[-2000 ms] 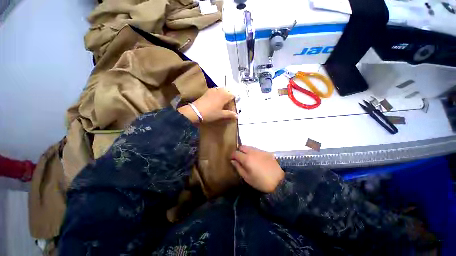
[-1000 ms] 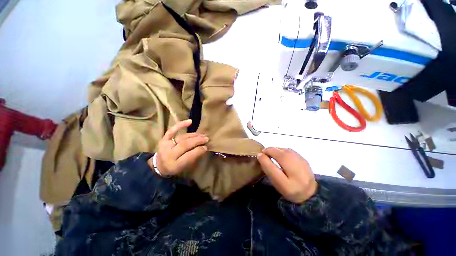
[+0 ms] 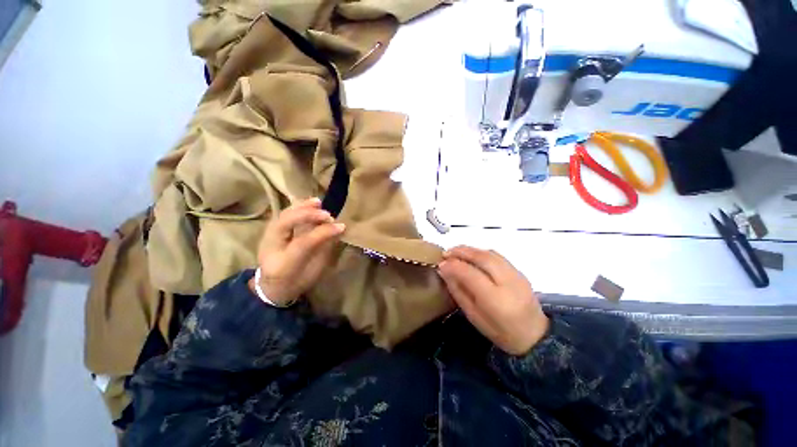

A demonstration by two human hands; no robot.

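Note:
A large tan garment [image 3: 236, 148] lies heaped on the left of the table and hangs over the edge towards my lap. A black strip [image 3: 336, 148] runs through it. My left hand [image 3: 299, 249] pinches the tan cloth at the left end of a speckled edge [image 3: 384, 256]. My right hand [image 3: 494, 297] pinches the other end of this edge. The edge is stretched between both hands, in front of the table and away from the needle. The sewing machine [image 3: 612, 83] stands behind and to the right, with no cloth under its presser foot [image 3: 491, 135].
Scissors with red and orange handles [image 3: 603, 188] lie right of the needle. Black snips [image 3: 741, 249] lie farther right, near small brown pieces [image 3: 606, 288]. Black cloth [image 3: 699, 166] hangs by the machine. A red pipe [image 3: 52, 244] is at left, a blue bin [image 3: 751, 371] at lower right.
Since two seconds ago, the cloth has come away from beside the needle and its edge is turned crosswise between my hands. In the last second my hands have shifted only slightly.

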